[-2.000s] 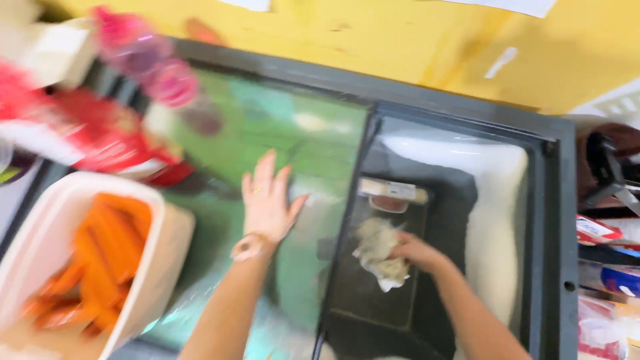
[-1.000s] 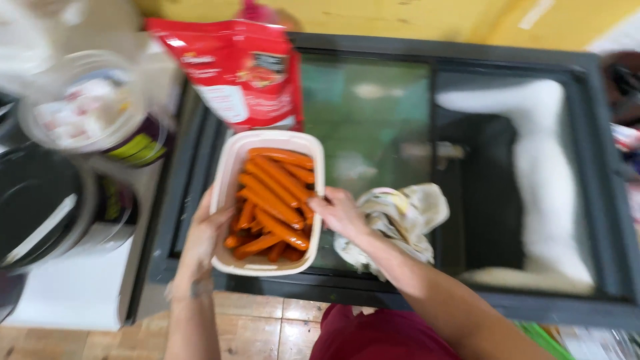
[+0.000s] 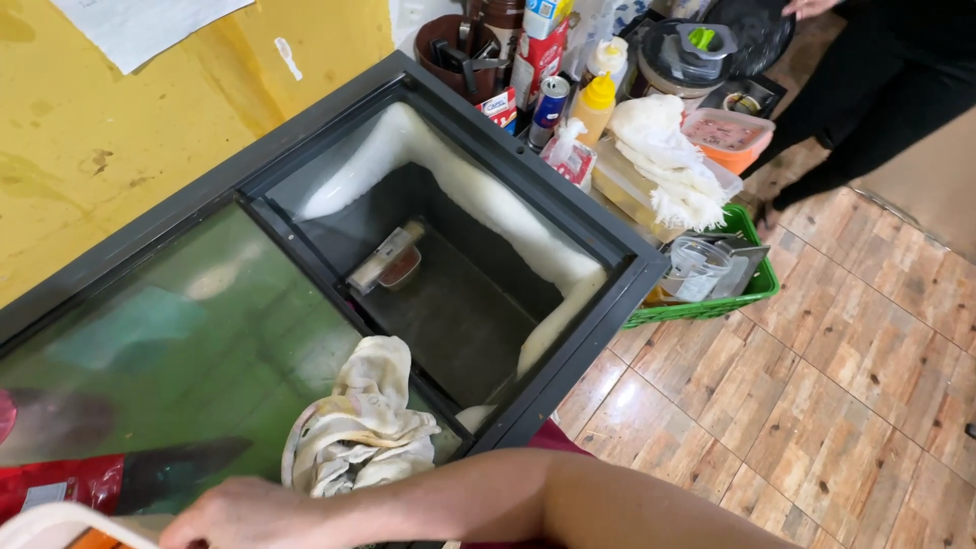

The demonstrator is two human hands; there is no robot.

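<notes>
At the bottom left, my right hand (image 3: pixel 236 512) is at the rim of a white plastic tub (image 3: pixel 65 515) of orange sausages (image 3: pixel 95 540); its fingertips are partly cut off by the frame edge. My left hand is out of view. Just beyond my right wrist, a crumpled, stained white cloth (image 3: pixel 366 419) lies on the green-tinted glass lid (image 3: pixel 175 320) of a chest freezer. The freezer's right side stands uncovered, with thick frost (image 3: pixel 488 198) along its walls. Inside it, a small package (image 3: pixel 385 259) and a small reddish container (image 3: pixel 401 268) rest against the divider.
A red bag (image 3: pixel 61 484) lies on the glass at left. Beyond the freezer's frame (image 3: pixel 579 206) stand a yellow-capped squeeze bottle (image 3: pixel 595 107), a drink can (image 3: pixel 549 110), a white cloth (image 3: pixel 671 160) and a green basket (image 3: pixel 705 305). A person (image 3: pixel 877 91) in dark clothes stands at upper right.
The view has swung to the right. Two seconds ago my right hand held the cloth inside the freezer; one second ago the cloth lay on the glass and both hands held the tub.
</notes>
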